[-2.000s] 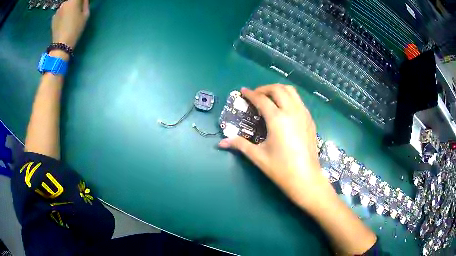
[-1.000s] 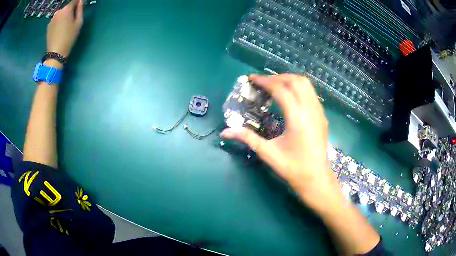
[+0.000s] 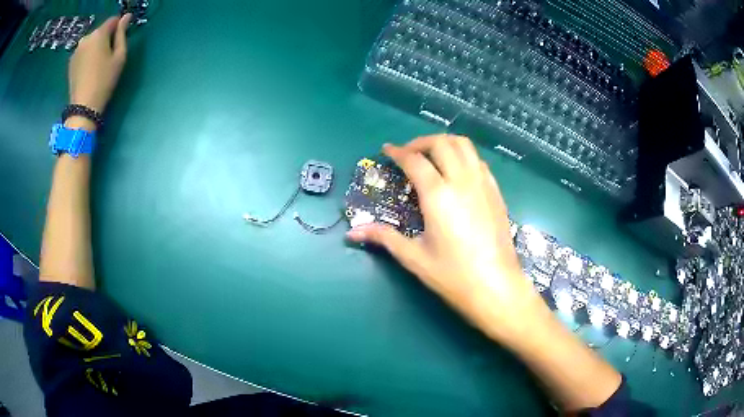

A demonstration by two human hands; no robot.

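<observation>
My right hand (image 3: 461,224) grips a dark circuit board (image 3: 382,194) by its edges, thumb at the lower left and fingers over the top right. The board lies flat at or just above the green mat (image 3: 245,301). A thin lead with a tiny plug (image 3: 314,228) runs out from its left side. Left of it a small grey square lens mount (image 3: 316,177) with a dark round centre lies on the mat, its lead trailing lower left. My left hand (image 3: 96,67) is at the upper left, fingertips by a small dark piece (image 3: 134,10); whether they grip it is unclear.
Small dark-silver pieces (image 3: 61,32) lie in a group at the upper left. Clear blister trays (image 3: 498,89) stand behind the work. A row of circuit boards (image 3: 604,293) runs to a heap (image 3: 718,301) at the right. A black-and-white box (image 3: 681,163) stands at the right rear.
My right hand raised a board, and now holds a board low over the mat again. A dark piece now shows at my left fingertips. The whole view has shifted slightly.
</observation>
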